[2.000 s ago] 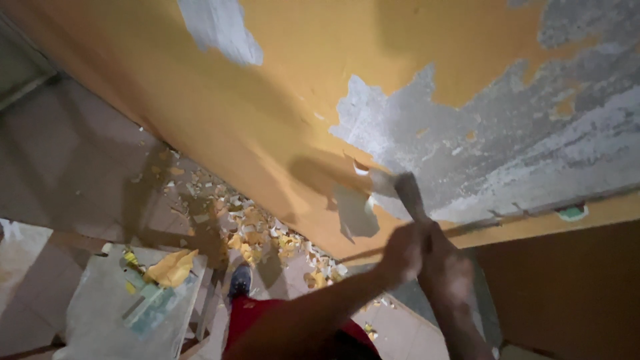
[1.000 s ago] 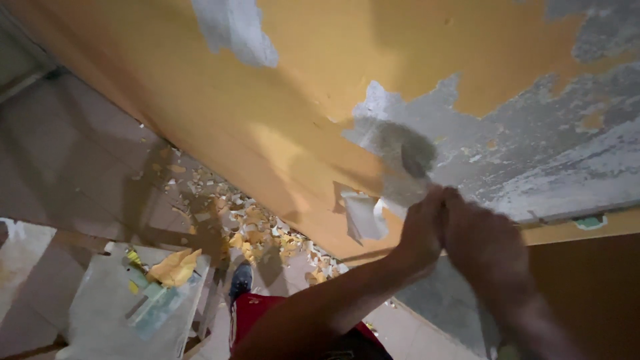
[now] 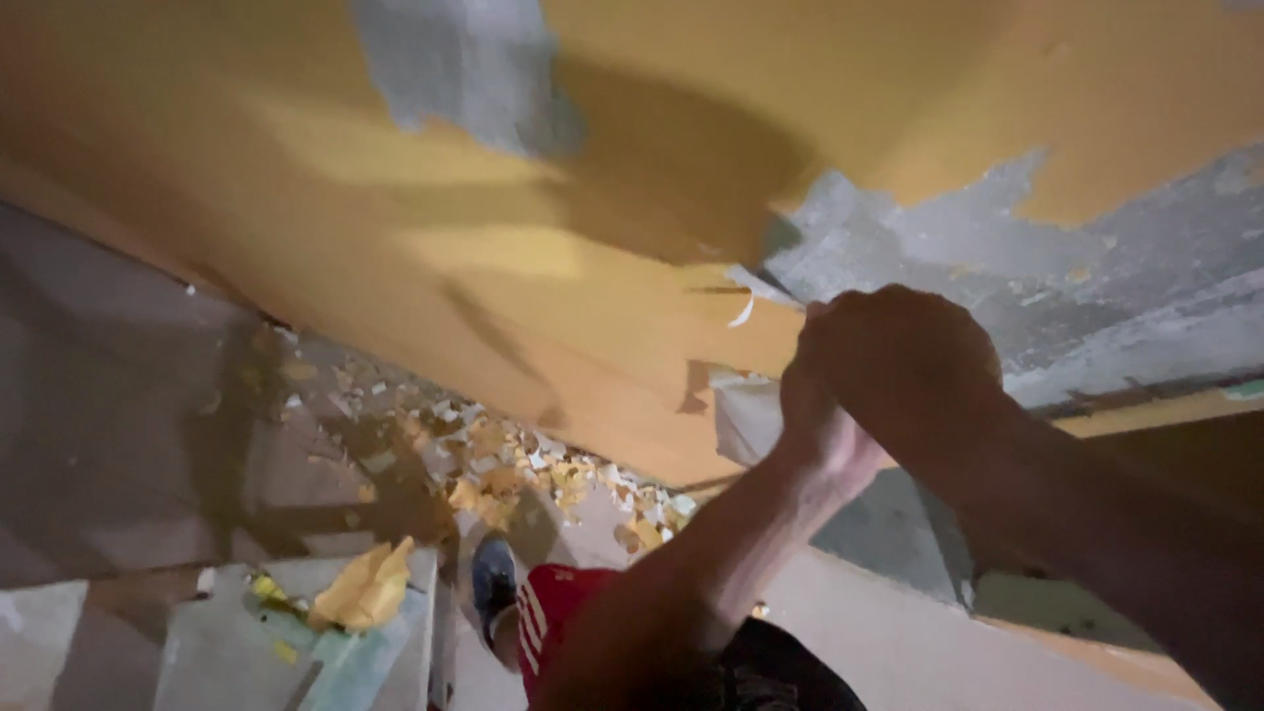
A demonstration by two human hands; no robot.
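Observation:
My left hand (image 3: 825, 420) and my right hand (image 3: 899, 346) are closed together around the handle of a scraper, which they mostly hide. A bit of the scraper's blade (image 3: 782, 286) shows beyond the fingers, against the edge of the orange paint on the wall (image 3: 632, 326). A thin white curl of peeled paint (image 3: 743, 308) stands off the wall beside the blade. Lower down, a larger peeled flap (image 3: 746, 415) hangs partly behind my left hand. Bare grey plaster (image 3: 987, 257) spreads to the right of the blade, with another bare patch (image 3: 474, 69) at the upper left.
Paint flakes (image 3: 533, 464) lie on the floor along the wall's foot. At lower left stands a flat pale board or platform (image 3: 227, 632) with a large orange paint flake (image 3: 365, 588) on it. My shoe (image 3: 494, 583) is beside it. A dark opening or panel lies at right.
Both hands have moved, with the scraper now at the paint edge; one second ago it was over the grey plaster. A white paint curl now shows there. The view has shifted closer.

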